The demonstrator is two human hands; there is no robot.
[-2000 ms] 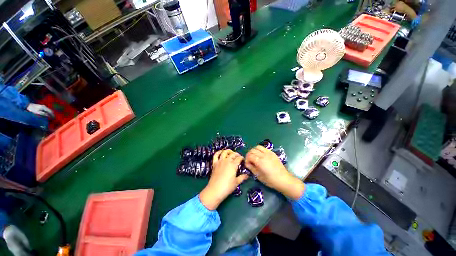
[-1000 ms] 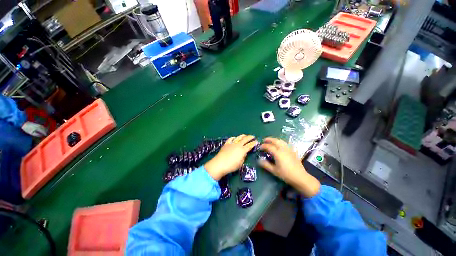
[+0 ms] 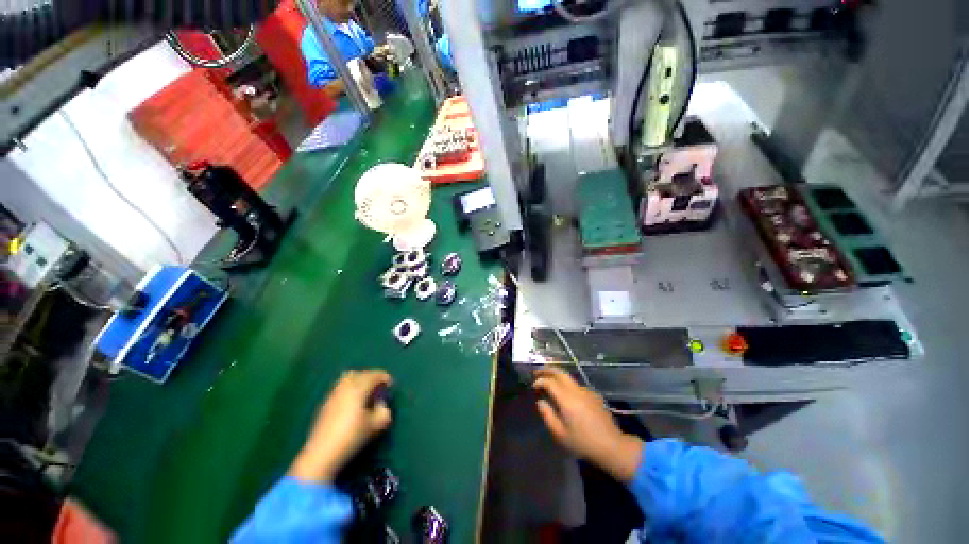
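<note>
My left hand (image 3: 345, 421) is over the green bench, fingers curled around a small dark housing (image 3: 379, 395) that shows at its fingertips. My right hand (image 3: 577, 417) is past the bench's right edge, in front of the machine, with fingers slightly bent and apart; nothing shows in it. More black shiny housings (image 3: 379, 489) lie near the bottom below my left hand, partly cut off by the frame edge. Silver-framed parts (image 3: 407, 330) lie by the cream fan.
The desk fan (image 3: 393, 202) and control pendant (image 3: 485, 221) stand ahead. The machine on the right has a green cover plate (image 3: 608, 209), a red-brown fixture (image 3: 795, 239) and a pink-black box (image 3: 681, 189). A blue bench unit (image 3: 159, 321) stands left. A person (image 3: 338, 48) is at the far end.
The view has swung right to the machine. My hands have moved apart, off the housing rows; the right is now beyond the bench edge, and the left holds a housing.
</note>
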